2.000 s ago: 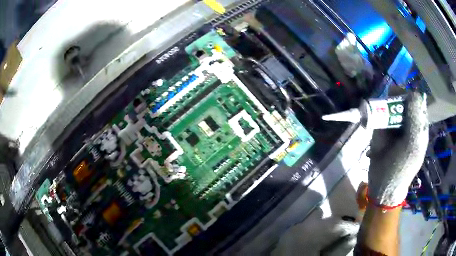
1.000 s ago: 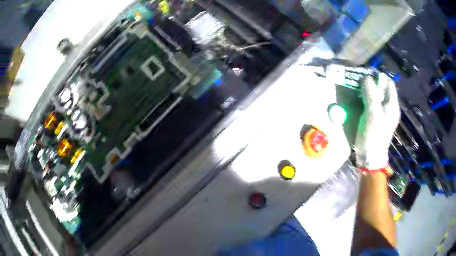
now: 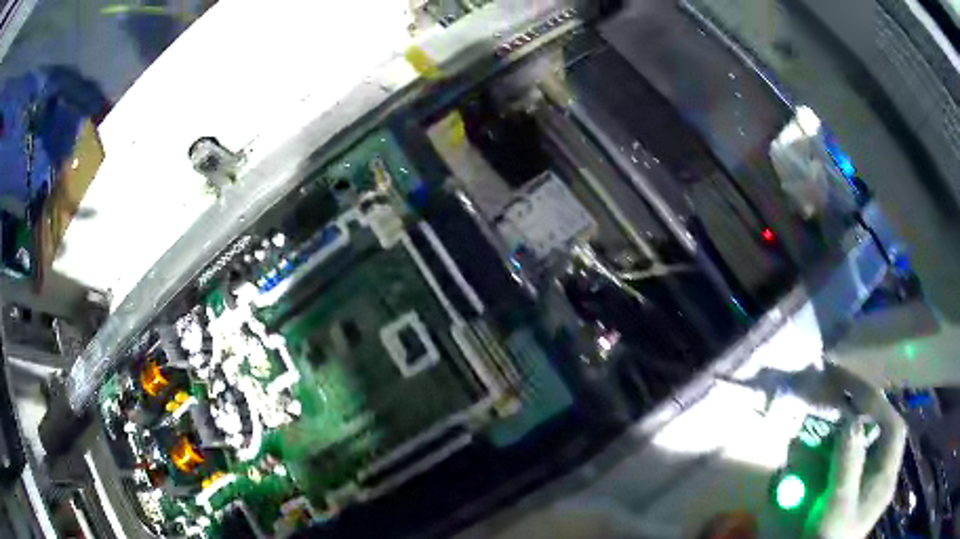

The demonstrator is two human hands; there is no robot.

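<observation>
The green circuit board (image 3: 337, 390) lies in its black carrier at centre-left. It bears thick white adhesive lines (image 3: 408, 344), a blue connector row (image 3: 300, 260) and orange-copper blocks (image 3: 186, 454). My right hand (image 3: 868, 458), in an off-white knit glove, is at the lower right, blurred, over the white machine front and away from the board. It holds the adhesive tube (image 3: 816, 425), whose printed body is partly visible; the nozzle is not clear. My left hand is not in view.
A lit green button (image 3: 790, 491) is beside my right hand. A reddish button (image 3: 728, 528) is cut off by the bottom edge. A silver rail (image 3: 347, 116) with a yellow mark runs behind the board. Crumpled clear plastic (image 3: 802, 163) is at the upper right.
Over the two seconds, my right hand with the tube has moved from beside the board to the machine front. Since one second ago, the view has swung, putting the hand lower in the picture.
</observation>
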